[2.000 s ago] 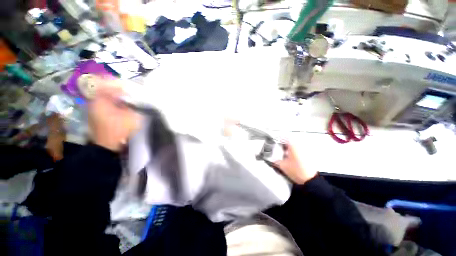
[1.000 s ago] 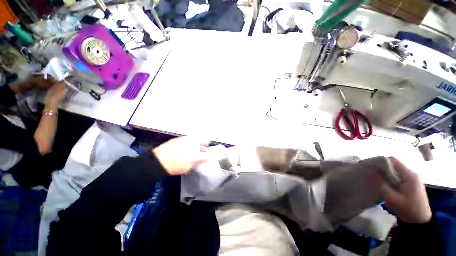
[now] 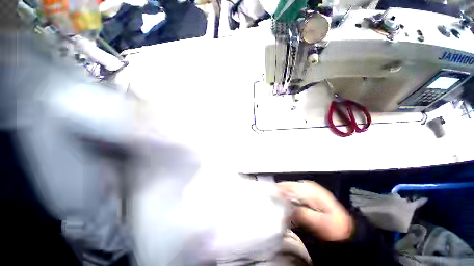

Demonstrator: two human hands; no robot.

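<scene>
The light grey garment (image 3: 223,213) is spread over my lap and the left part of the view, strongly blurred. My right hand (image 3: 317,210) grips its right edge in front of the table. My left hand cannot be seen; blurred fabric fills the left side. The sewing machine (image 3: 358,67) stands at the upper right, and no fabric lies under its needle area (image 3: 288,93). Red-handled scissors (image 3: 349,118) rest on the table right of the needle.
The white table (image 3: 197,88) runs across the middle. A blue crate (image 3: 431,187) with pale fabric (image 3: 387,208) stands below it at the right. A small greyish-brown object (image 3: 436,126) is on the table at the right. Dark fabric (image 3: 161,26) lies beyond the table.
The garment has swung up and left, blurring across the left side. My right hand has moved left with its edge. My left hand has gone from sight, as has the purple device.
</scene>
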